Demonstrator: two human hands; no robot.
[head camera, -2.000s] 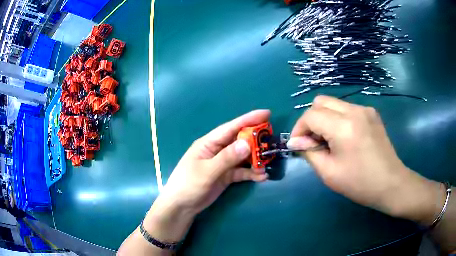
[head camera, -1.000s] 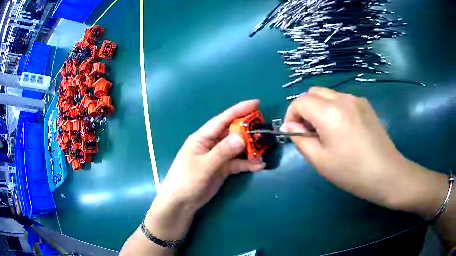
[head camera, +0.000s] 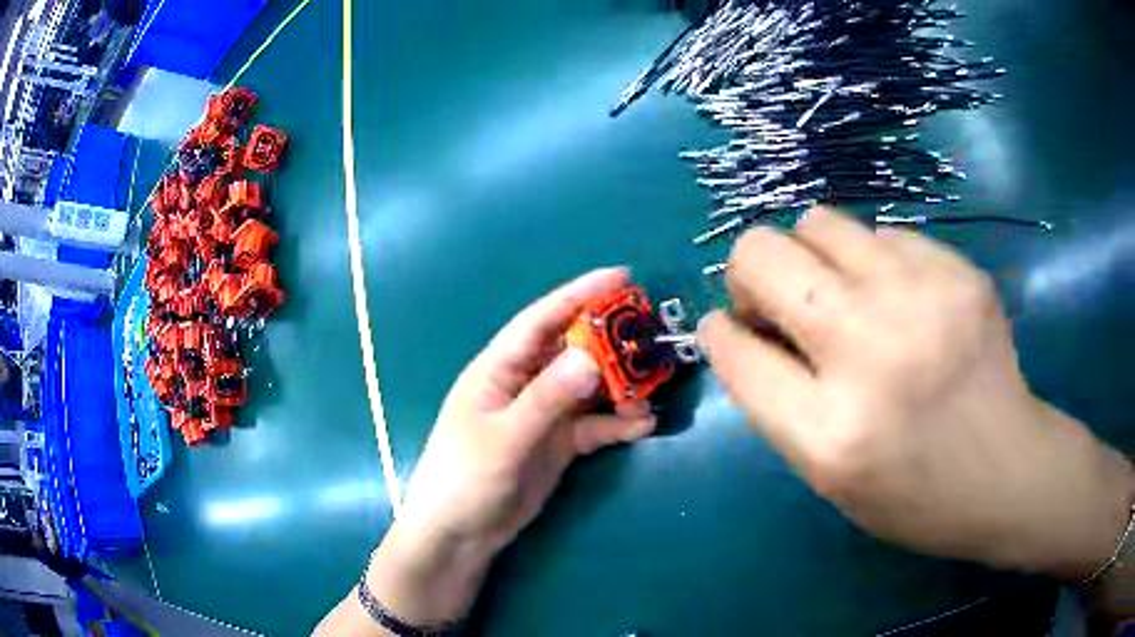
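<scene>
My left hand (head camera: 504, 423) holds an orange connector housing (head camera: 602, 336) between thumb and fingers, above the green table. The housing's opening with its black insert (head camera: 636, 345) faces up and to the right. Silvery tabs (head camera: 673, 312) stick out at its right side. My right hand (head camera: 859, 386) is just right of the housing, slightly blurred, with thumb and index finger close together. A short pale tip (head camera: 678, 340) shows between the insert and the right fingertips. The rest of that lead is hidden, so whether the fingers grip it cannot be told.
A pile of black-and-white wires (head camera: 809, 112) lies at the upper right, with one loose lead (head camera: 983, 223) below it. A heap of orange housings (head camera: 199, 261) lies at the left by a light-blue tray (head camera: 146, 429). Blue bins (head camera: 87, 423) stand beyond. A yellow line (head camera: 354, 237) crosses the table.
The right hand has turned and covers the lead, whose dark length showed across the housing before. The housing is tilted so its opening shows more. The whole view has shifted slightly.
</scene>
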